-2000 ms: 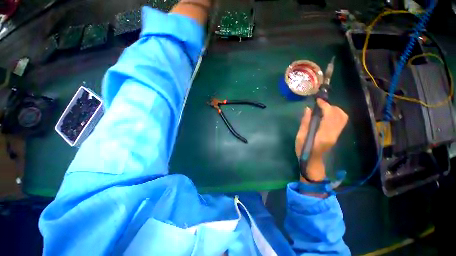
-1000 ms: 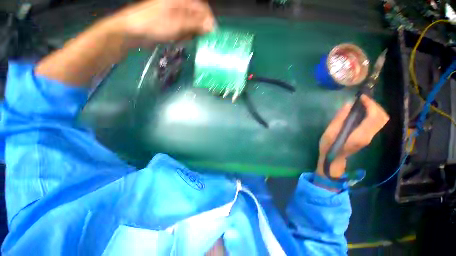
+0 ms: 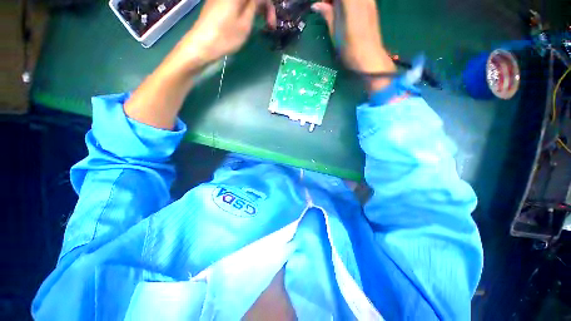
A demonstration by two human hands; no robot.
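A green circuit board lies flat on the green mat near its front edge, its pale connector tabs towards me. Beyond it, at the top of the picture, is a dark heap of small black components. My left hand is at the left side of the heap, its fingertips blurred. My right hand is at the right side of the heap, its fingers partly cut off by the top edge. I cannot tell whether either hand grips a component. Neither hand touches the board.
A white tray of dark parts stands at the top left. A blue-sided round cup stands right of my right hand. A dark crate with a yellow wire is at the right edge. A thin strand lies left of the board.
The board has come down onto the mat from my left hand. My right hand has moved left, away from the cup, to the component heap. The view has shifted.
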